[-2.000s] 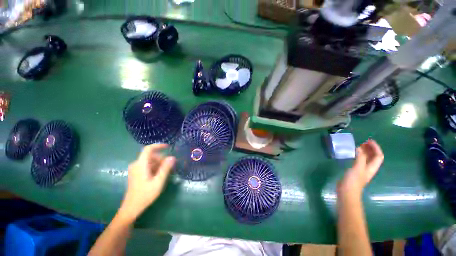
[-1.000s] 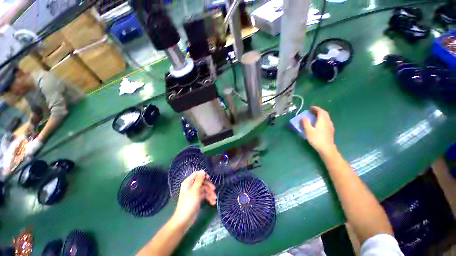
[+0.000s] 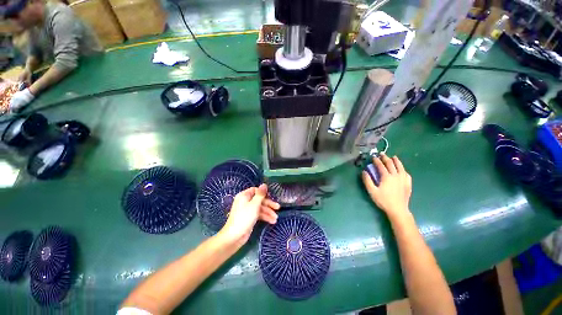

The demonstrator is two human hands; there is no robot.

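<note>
A dark grille lies under the head of the pneumatic press, seen edge-on and partly hidden. My left hand is at its left edge with the fingers curled; whether they grip it is unclear. My right hand lies over the press switch, covering most of it. A round grille stack with a shiny centre lies in front of the press. Overlapping grilles lie left of the press, partly behind my left hand, with another stack further left.
More grilles lie at far left. Fan bodies stand behind at left and right. A thick guide post stands beside the press. A white carton and crumpled white cloth lie beyond. Another person works at upper left.
A grille has come under the press. My left hand has moved from the left stacks to the press, and my right hand has moved onto the switch. The camera view has turned.
</note>
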